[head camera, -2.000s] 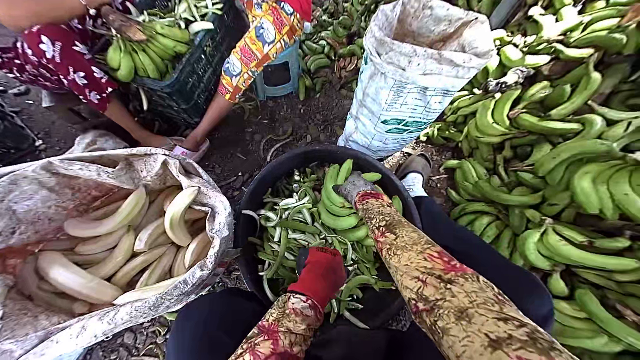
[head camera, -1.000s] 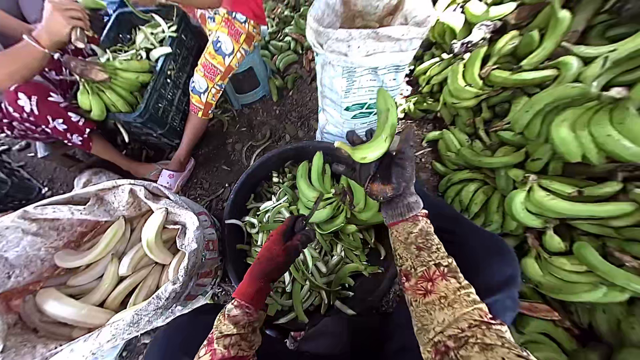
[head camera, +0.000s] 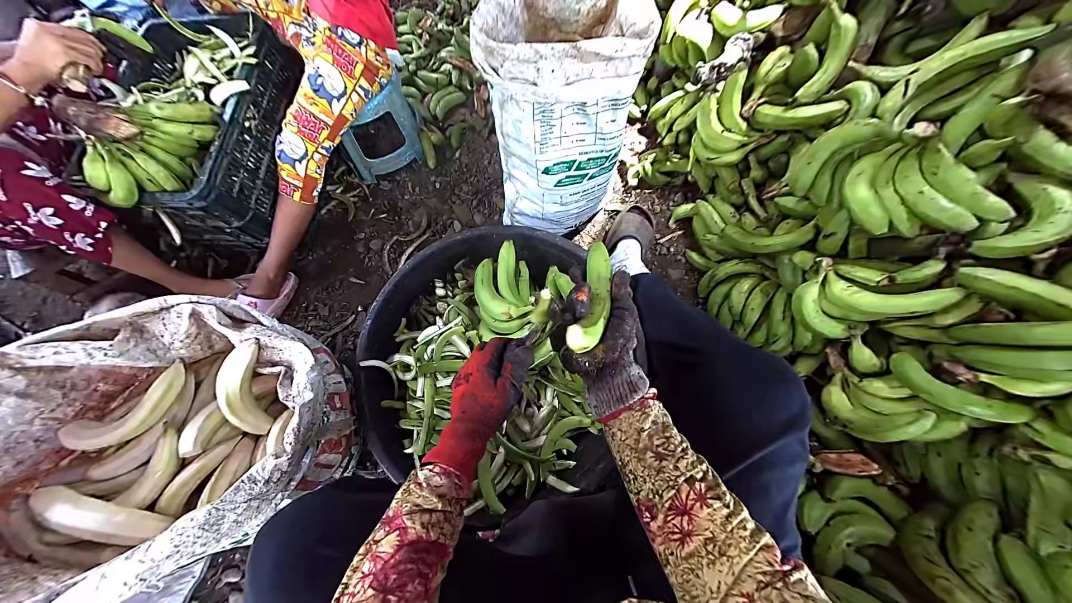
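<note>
My right hand (head camera: 610, 343), in a dark soiled glove, grips a single green banana (head camera: 598, 289) upright, its cut lower end pale. My left hand (head camera: 486, 389), in a red glove with dark fingertips, is closed beside the stem of a green banana bunch (head camera: 501, 293); whatever its fingers hold is too small to make out. Both hands are above a black round tub (head camera: 377, 335), in which the bunch rests on strips of green peel (head camera: 435, 368).
An open sack (head camera: 293, 352) of peeled bananas (head camera: 151, 477) stands at left. Beyond the tub is a white woven sack (head camera: 557, 142). Unpeeled green bananas (head camera: 904, 184) are heaped at right. Another person's hand (head camera: 59, 50) works over a black crate (head camera: 243, 142), near a blue stool (head camera: 381, 130).
My right hand has lowered the single banana toward the tub and turned it more upright. Two seconds ago that hand was at the bunch in the tub.
</note>
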